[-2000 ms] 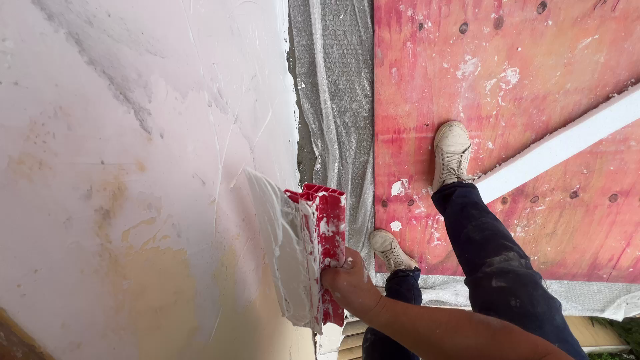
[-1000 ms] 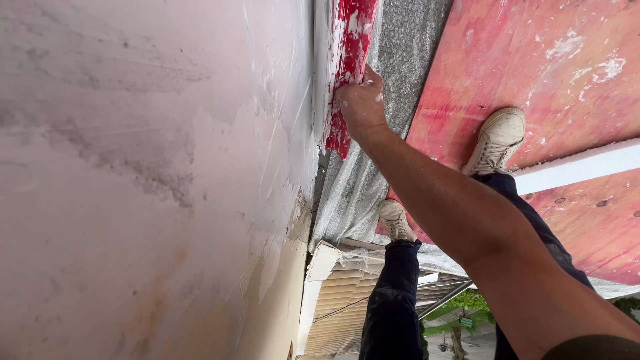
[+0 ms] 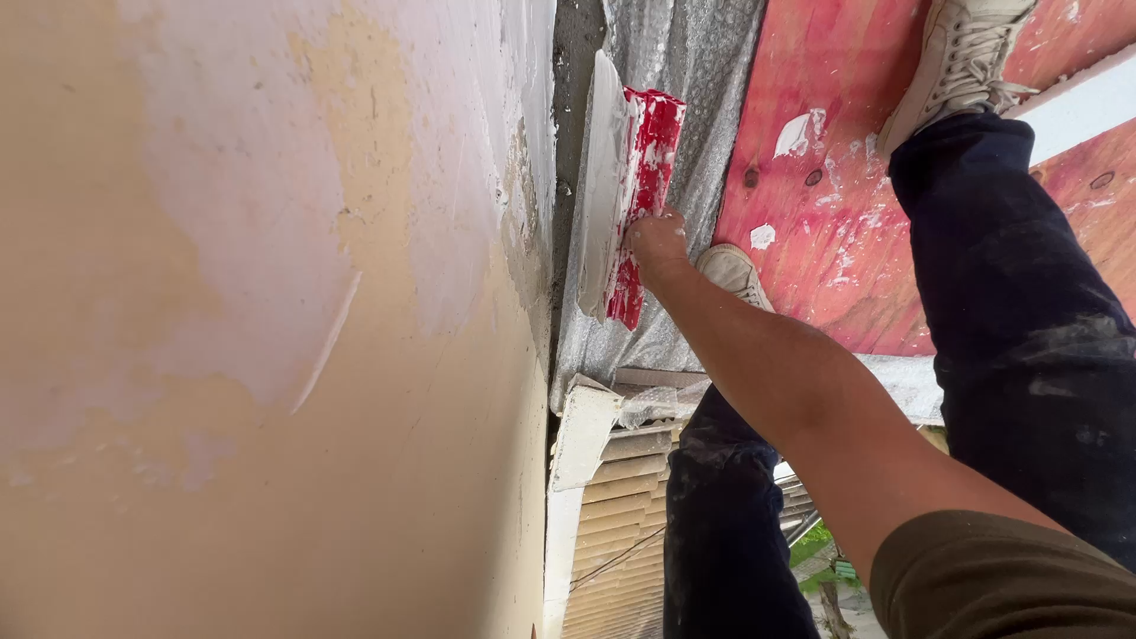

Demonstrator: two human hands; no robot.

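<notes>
My right hand is closed around the red handle of a wide skimming blade. Whitish compound coats the blade and is smeared over the handle. The tool lies lengthwise up the view, just right of the edge of the plastered wall, with its blade side facing the wall; whether it touches the wall cannot be told. Pale compound patches and a thin raised ridge mark the tan wall surface. My left hand is not in view.
Bubble-wrap sheeting runs between the wall and a red-stained plywood board spattered with white. My shoes are beside and on the board. A white strip lies across it. Slatted roofing and greenery show below.
Two seconds ago the blade overlapped the wall; now it shows to the right of the wall's edge, still in my right hand. The view has shifted considerably, showing more of the tan wall.
</notes>
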